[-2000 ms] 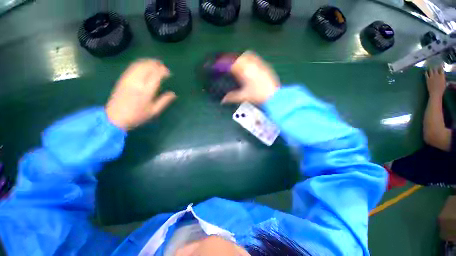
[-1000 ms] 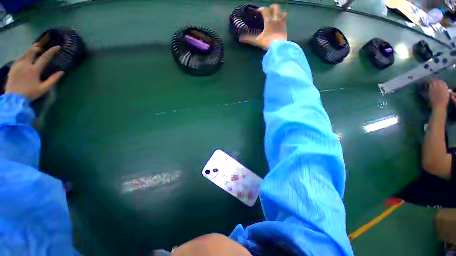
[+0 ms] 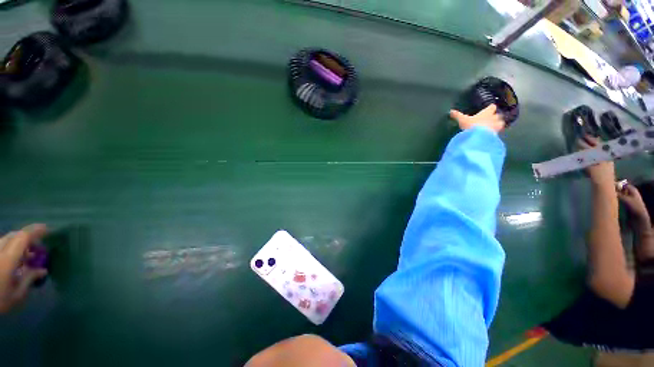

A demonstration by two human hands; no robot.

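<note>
My right hand [image 3: 482, 119] is stretched out to the upper right, its fingers on the near side of a black finned housing [image 3: 502, 97]. My left hand [image 3: 20, 267], blurred and cut off by the left edge, holds a purple cell [image 3: 37, 255] between thumb and fingers. Another finned housing [image 3: 314, 97] stands at the upper middle with a purple cell [image 3: 327, 72] lying in its open side beside a brown insert. Two more black housings, one at the top left [image 3: 89, 18] and one below it [image 3: 37, 70], stand close together.
A white phone [image 3: 298, 277] lies on the green bench [image 3: 179, 186] near me. A metal bracket [image 3: 595, 153] juts in from the right. Another person's arm [image 3: 604, 229] reaches beneath it toward more black housings [image 3: 582, 123].
My right hand has moved right to a housing. My left hand has left the housing at the left and moved down, now with a purple cell. The view has shifted.
</note>
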